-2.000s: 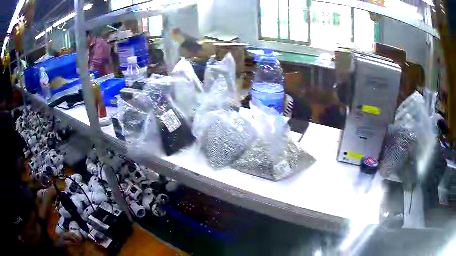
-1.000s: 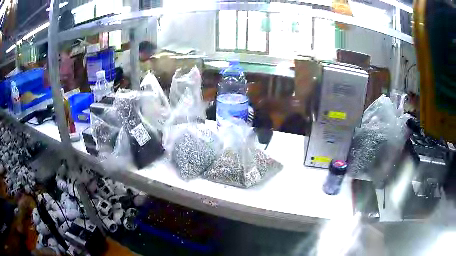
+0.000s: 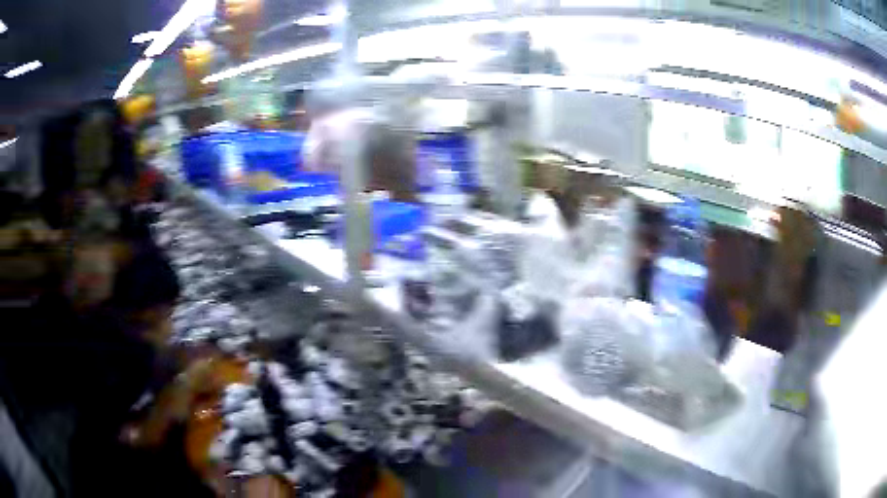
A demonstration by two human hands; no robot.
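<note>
The view is strongly blurred. Neither of my hands can be made out. Clear plastic bags of grey bits stand on the long white shelf in front of me. A large blue-tinted water bottle stands behind them. Below the shelf, at the lower left and centre, many white camera housings lie in a dense heap with dark parts among them.
Blue bins stand at the far left end of the shelf. A grey upright post rises at the shelf's front edge. Dark, blurred figures sit at the left. A bright white shape, unclear what, fills the right edge. A grey box stands beside it.
The view has swung left and blurred. The shelf items now stand further right in the picture, and more of the housings and the left side shows. A white shape has appeared at right.
</note>
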